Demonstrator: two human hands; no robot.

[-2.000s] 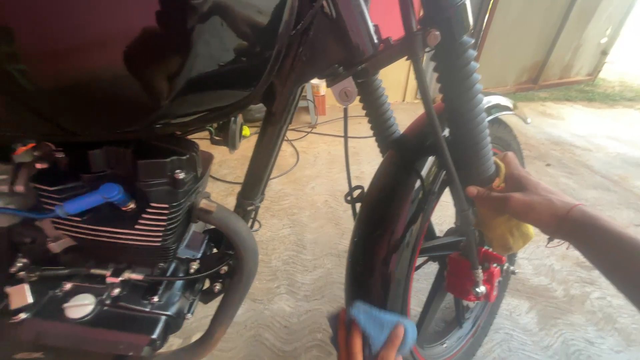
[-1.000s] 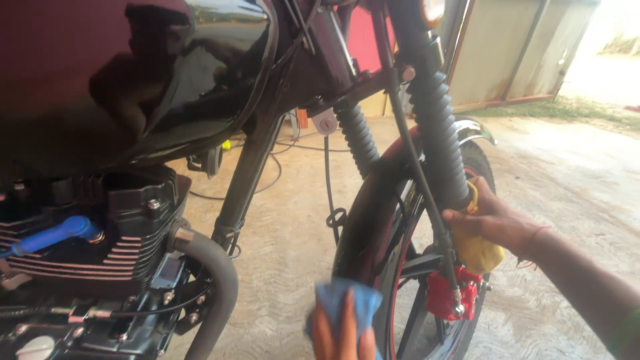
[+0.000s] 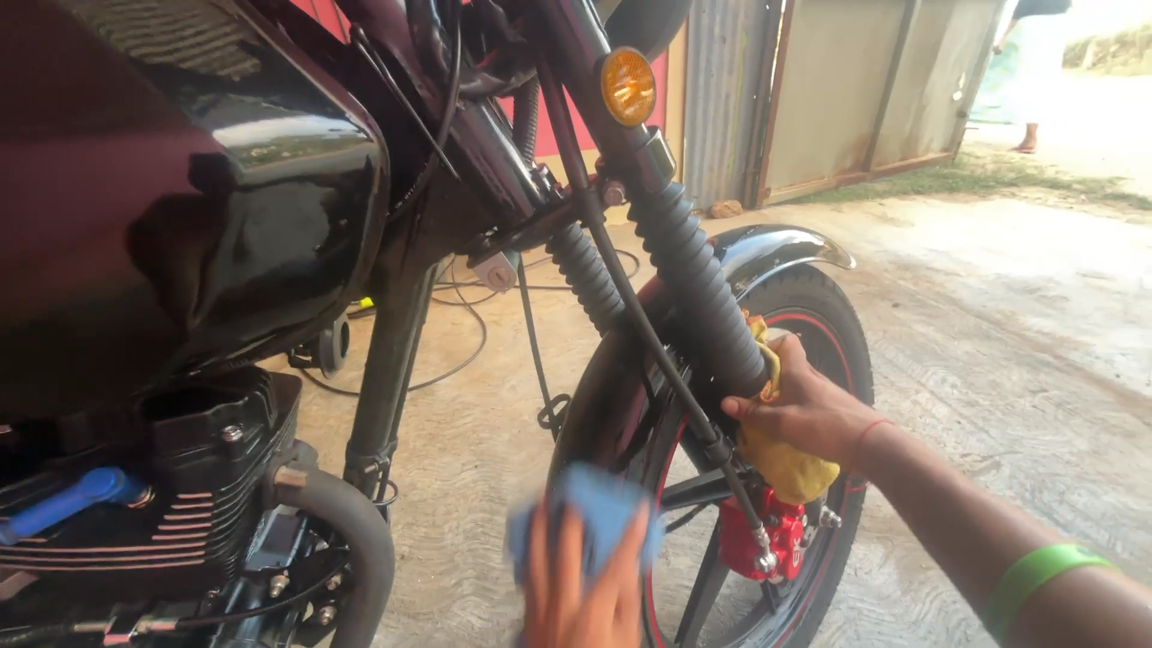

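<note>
My left hand (image 3: 585, 576), blurred at the bottom centre, has its fingers over a blue cloth (image 3: 598, 517) against the lower part of the dark front fender (image 3: 603, 396). My right hand (image 3: 801, 396) grips the lower end of the ribbed rubber fork boot (image 3: 693, 279) with a yellow cloth (image 3: 787, 463) bunched under the palm; the fingertips are hidden behind the fork. Just below that cloth is the red brake caliper (image 3: 765, 535), beside the spoked front wheel (image 3: 846, 342) of the motorcycle.
The glossy fuel tank (image 3: 261, 207) and the finned engine (image 3: 162, 504) with a blue spark plug cap (image 3: 72, 504) fill the left. Black cable (image 3: 477, 342) lies on the concrete. A metal gate (image 3: 837, 90) and a person's leg (image 3: 1028, 135) are behind.
My left hand and the blue cloth have stayed near the fender's lower part, and my right hand has kept its hold on the fork. The view has shifted, bringing in the orange reflector.
</note>
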